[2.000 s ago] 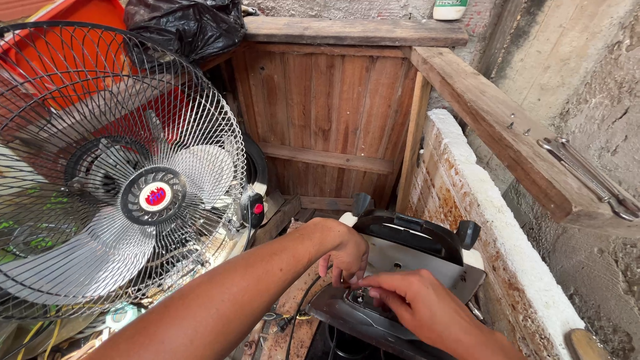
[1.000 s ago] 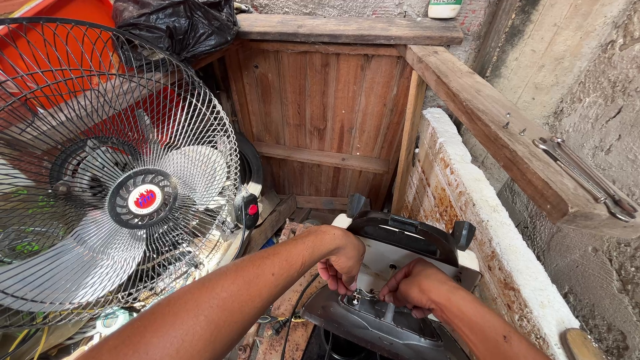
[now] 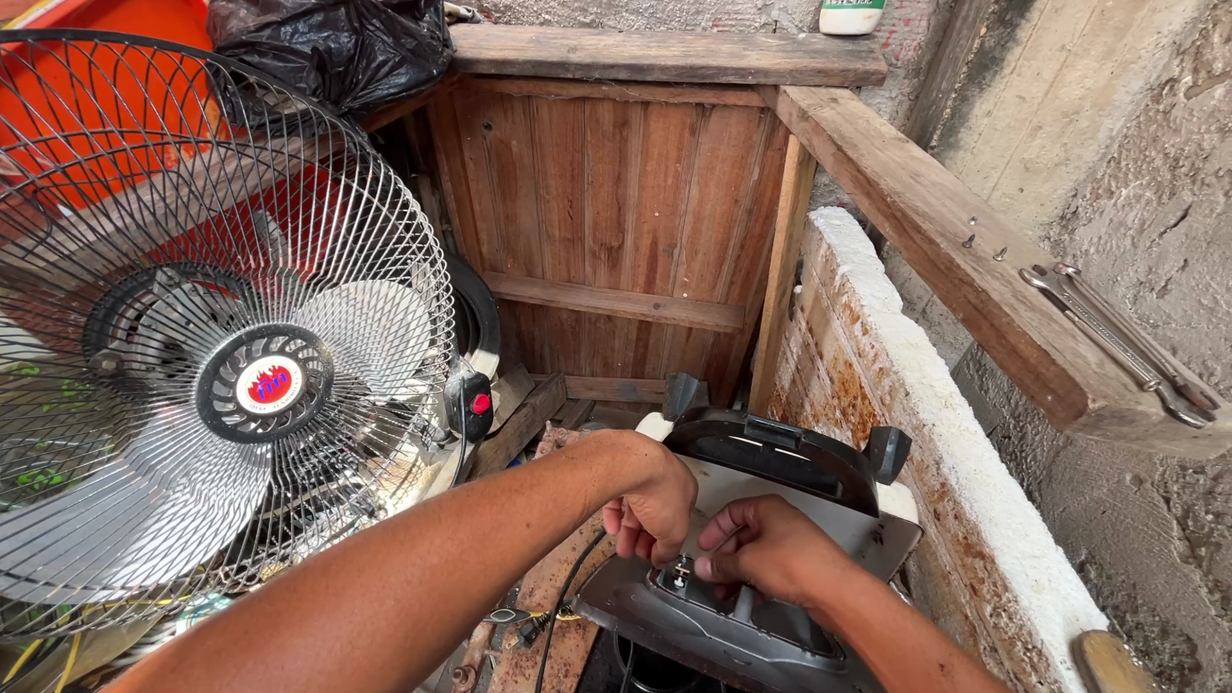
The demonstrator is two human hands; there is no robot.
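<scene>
A dark grey appliance housing (image 3: pixel 712 635) with a black curved handle and dark knobs stands at the lower centre. Over its recess, which holds a small metal terminal or connector (image 3: pixel 681 570), both hands meet. The fingers of my left hand (image 3: pixel 654 505) curl down just behind and left of the connector. My right hand (image 3: pixel 765 547) has thumb and index finger pinched at the connector's right side. Whatever either hand may hold is too small or hidden to tell.
A caged fan (image 3: pixel 265 385) fills the left side. Two wrenches (image 3: pixel 1121 337) and several screws (image 3: pixel 999 254) lie on the wooden beam (image 3: pixel 924 202) at right. A white foam slab (image 3: pixel 943 414) leans below it. A black cable (image 3: pixel 568 587) runs left of the appliance.
My right hand has shifted slightly about the connector, and its fingers are pinched closer to it than one second ago. My left hand stays close beside it.
</scene>
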